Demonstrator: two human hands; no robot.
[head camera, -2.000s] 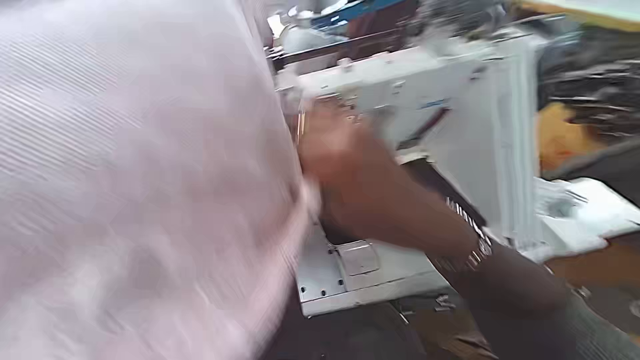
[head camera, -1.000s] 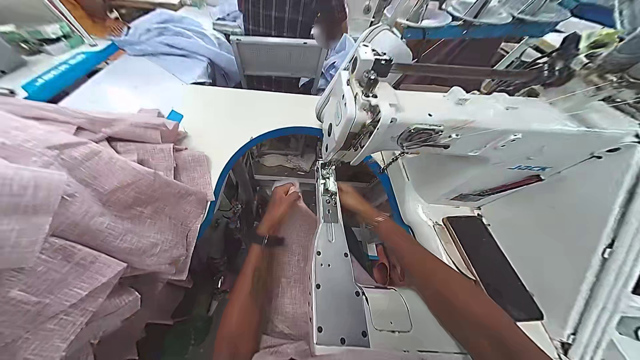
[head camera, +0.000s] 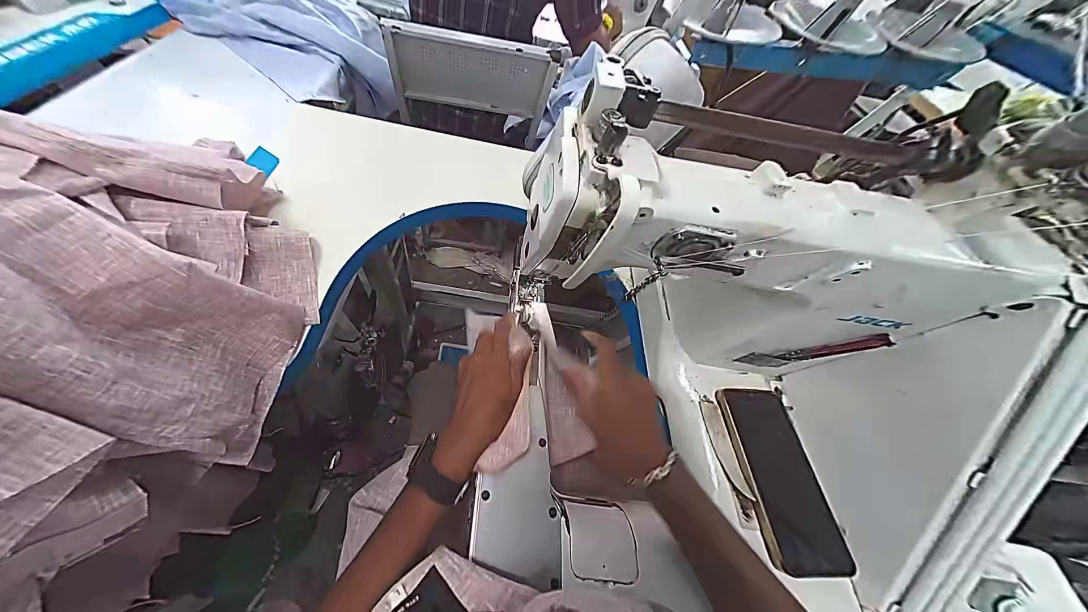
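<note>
A white Jack sewing machine (head camera: 765, 229) has a narrow arm bed (head camera: 518, 510) running toward me. Pink woven fabric (head camera: 510, 433) lies over the bed below the needle area (head camera: 531, 293). My left hand (head camera: 491, 382), with a dark band on its wrist, grips this fabric just in front of the presser foot. On the right of the bed, my right hand (head camera: 616, 399) is blurred beside a hanging flap of the fabric, thumb and index finger apart; whether it touches the cloth is unclear.
A heap of pink fabric pieces (head camera: 161, 306) covers the left of the white table (head camera: 382, 161). The cutout has a blue edge (head camera: 374, 242). A phone (head camera: 786, 484) rests right of the bed. Blue cloth (head camera: 314, 51) and a person (head camera: 459, 17) are beyond.
Pink fabric now lies over the arm bed near the needle, where the bed was bare a second ago. Both hands have come nearer me, the left one closer to the bed.
</note>
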